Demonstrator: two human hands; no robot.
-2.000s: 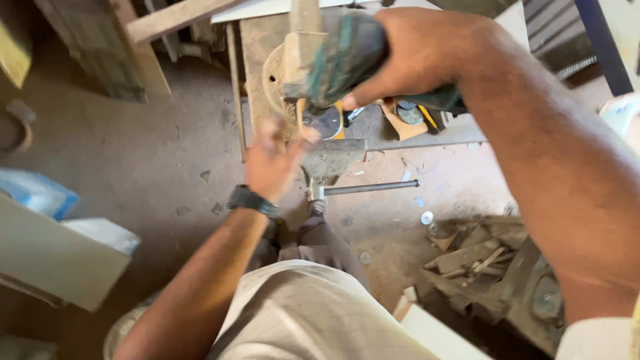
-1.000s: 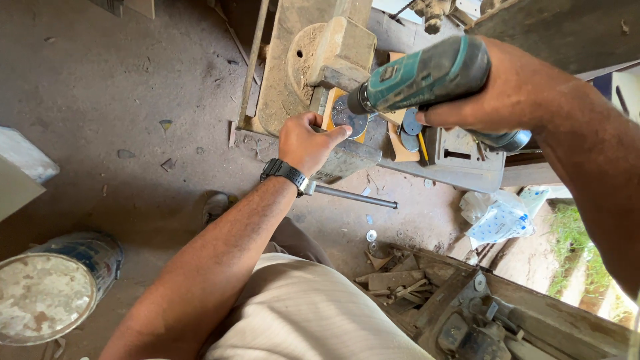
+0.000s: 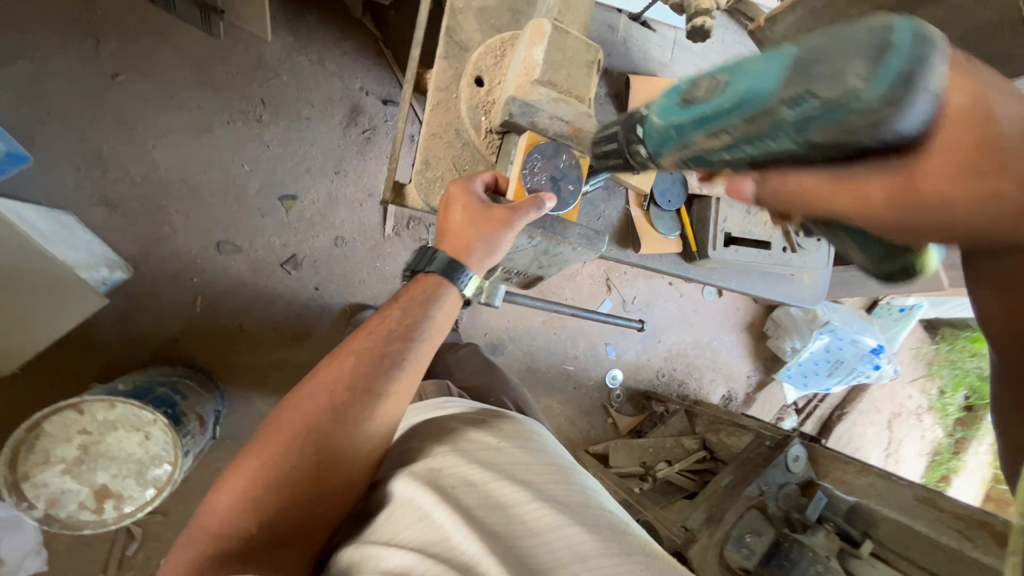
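My right hand (image 3: 864, 176) grips a teal and black cordless drill (image 3: 768, 96), slightly blurred, whose chuck points left at the workpiece. A dark metal disc (image 3: 554, 176) lies on a yellowish wooden block (image 3: 518, 164) at the jaws of a bench vise (image 3: 552, 72). My left hand (image 3: 488, 224) has its thumb on the disc's near edge and its fingers at the block's left side. Any bit between chuck and disc is too unclear to tell. Right of the vise, two more discs (image 3: 670, 190) lie beside a yellow pencil (image 3: 688, 232).
The vise handle (image 3: 576, 310) sticks out over the floor towards my body. A wooden box of scraps and metal parts (image 3: 720, 488) stands at lower right, a plastic bag (image 3: 840, 352) above it. At lower left is a paint-stained bucket (image 3: 92, 464); a pale panel (image 3: 48, 280) is at left.
The drill has moved right, off the disc, since one second ago. My left hand remains at the disc and block. The view has shifted since the first frame.
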